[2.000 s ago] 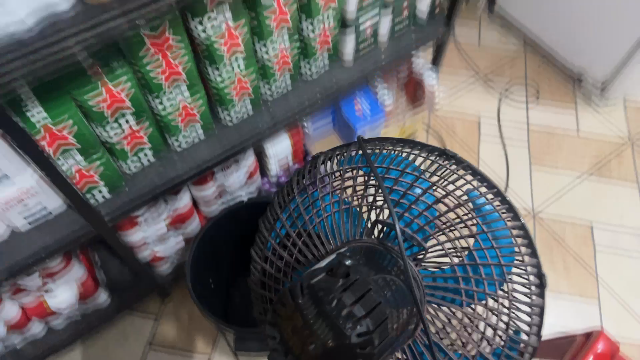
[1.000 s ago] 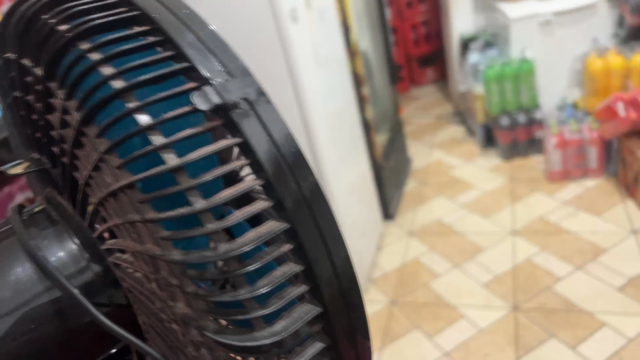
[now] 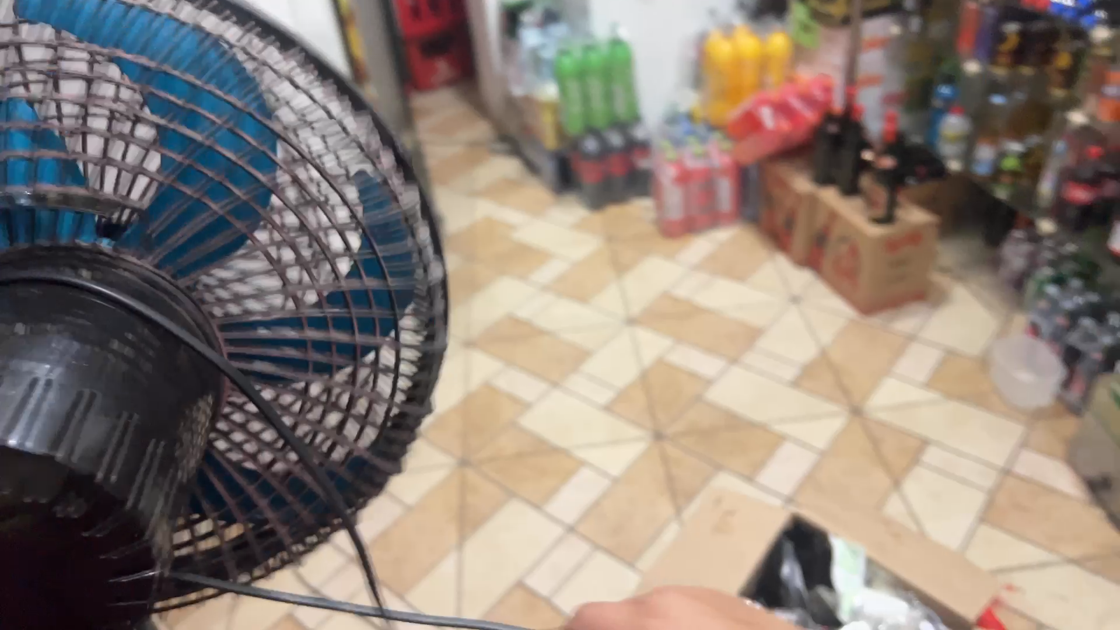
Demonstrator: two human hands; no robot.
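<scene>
An electric fan with a black wire cage (image 3: 289,289) and blue blades fills the left side, seen from behind its dark motor housing. A black cord (image 3: 289,429) runs over the cage, and another stretch of cord (image 3: 350,606) reaches from the housing toward my hand. At the bottom edge only the top of one hand (image 3: 678,610) shows, probably my right hand; its fingers are hidden, so its hold cannot be told. Just beyond it stands an open cardboard box (image 3: 927,560) with plastic bags inside. My left hand is out of view.
Patterned floor tiles (image 3: 647,385) stretch ahead. Green bottles (image 3: 595,83), red bottle packs (image 3: 697,188) and yellow bottles (image 3: 744,66) stand at the back. Cardboard boxes (image 3: 879,254) carry dark bottles. A translucent tub (image 3: 1025,372) sits near crowded bottles on the right.
The view has swung away from the shelf of green packs to the open floor and bottles. A hand and the open cardboard box now show at the bottom edge.
</scene>
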